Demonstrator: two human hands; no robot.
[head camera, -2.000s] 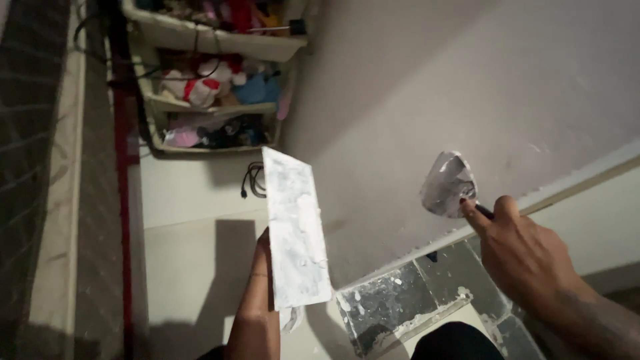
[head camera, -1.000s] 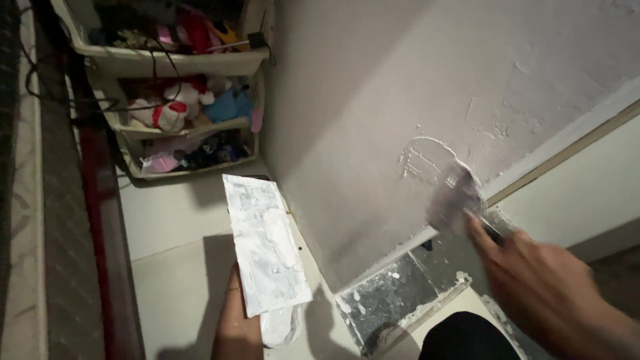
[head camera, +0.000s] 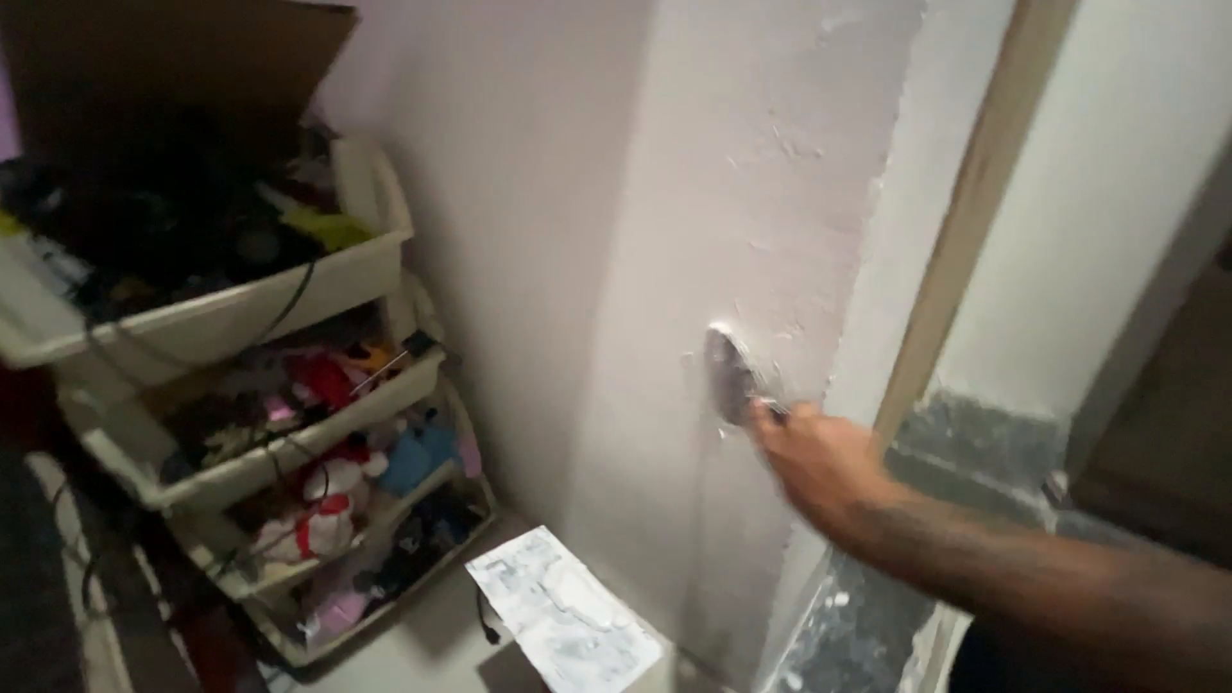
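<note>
My right hand (head camera: 823, 462) grips the handle of a putty knife (head camera: 730, 375), whose blade is pressed against the pale wall (head camera: 597, 289); motion blurs its outline. Thin ridges of wet white filler show on the wall around the blade and above it. At the bottom of the view a flat rectangular board (head camera: 568, 611) smeared with white filler is tilted upward, apart from the wall. My left hand is out of view below the board's lower end.
Stacked cream plastic bins (head camera: 289, 298) with soft toys, cables and mixed items stand on the left. A wooden strip (head camera: 962, 202) runs along the wall's right edge. Grey tiles (head camera: 857, 616) spotted with white lie at lower right. A dark cable (head camera: 488, 616) hangs near the board.
The view has swung upward and to the left, showing more wall and bins. The putty knife's blade has moved over the filler patch on the wall. My left hand has dropped out of view.
</note>
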